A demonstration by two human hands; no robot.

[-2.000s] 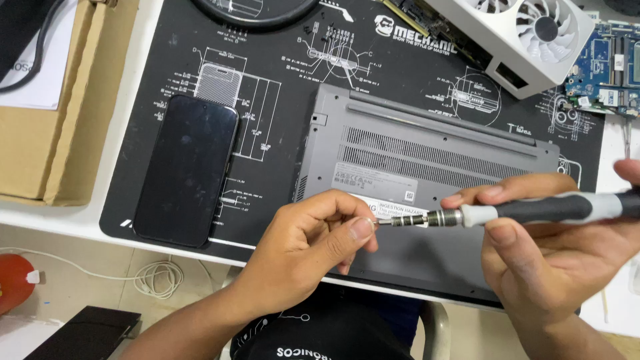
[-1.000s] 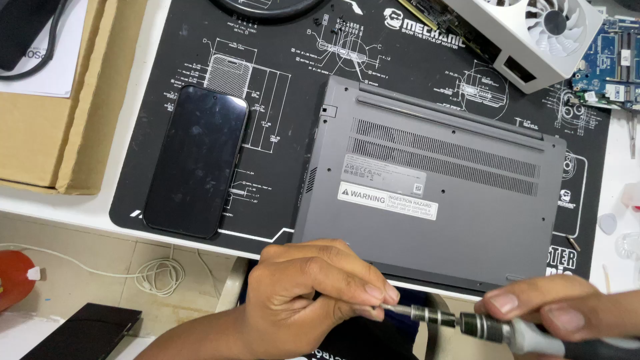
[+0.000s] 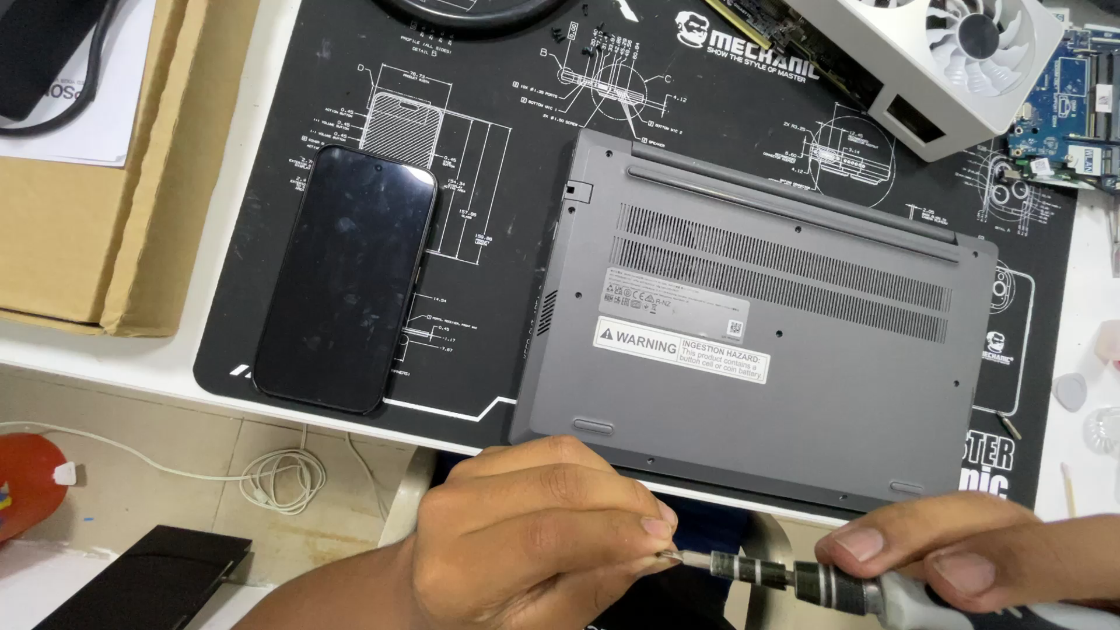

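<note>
Below the laptop's front edge, my right hand (image 3: 945, 551) grips an electric screwdriver (image 3: 840, 588) with a grey and black body, its bit pointing left. My left hand (image 3: 542, 534) has its fingertips pinched together at the tip of the bit; a small metallic piece shows there, too small to name. The grey laptop (image 3: 857, 402) lies bottom up on the black work mat, with vent slots, a label and a white warning sticker (image 3: 682, 352) on its base. Neither hand appears to touch it. A phone (image 3: 346, 280) lies dark on the mat to the left.
Small black screws (image 3: 588, 48) lie at the mat's top, near a black cable (image 3: 472, 17). A white graphics card (image 3: 927, 79) and blue circuit board (image 3: 1067, 105) are at upper right. A cardboard box (image 3: 149, 236) stands left. A metal bit (image 3: 1009, 426) lies right of the laptop.
Both hands, with the screwdriver, have moved down from over the laptop to below its front edge, uncovering the warning sticker. The view has shifted somewhat.
</note>
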